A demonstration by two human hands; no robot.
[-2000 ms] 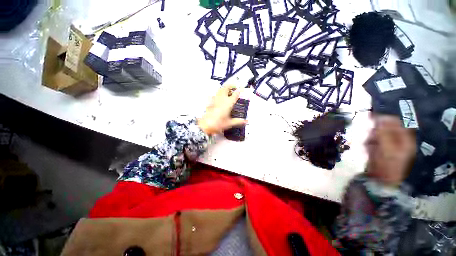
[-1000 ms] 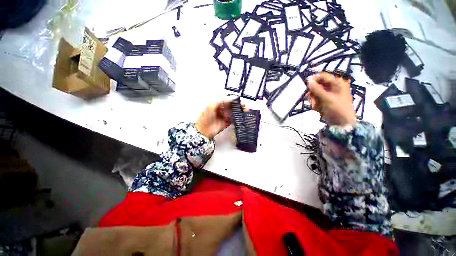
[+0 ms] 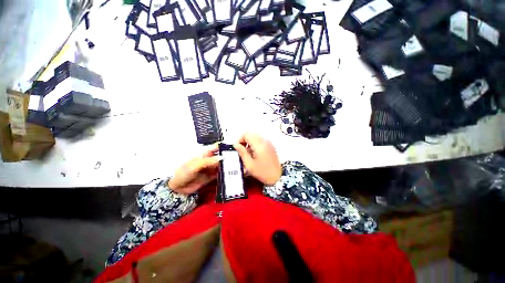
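My left hand (image 3: 196, 170) and my right hand (image 3: 260, 159) meet at the table's front edge, close to my body. Between them they hold a white-faced hang tag (image 3: 233, 173) upright by its top end, with a dark card edge showing beside it at the left. A small stack of black hang tags (image 3: 204, 118) lies on the table just beyond my hands. A tangled pile of hang tag strings (image 3: 308, 108) lies to the right of it. Whether a string is at the tag's top cannot be told.
A heap of white-faced tags (image 3: 223, 12) lies at the back centre. Banded card stacks (image 3: 70, 99) and an open cardboard box (image 3: 27, 136) stand at the left. A large dark pile of tags (image 3: 410, 100) covers the right side. The white tabletop (image 3: 149, 138) ends just before my body.
My left hand has left the black stack with a card, and my right hand has come back from the heap. Both are now together on a white-faced tag. The view has turned right.
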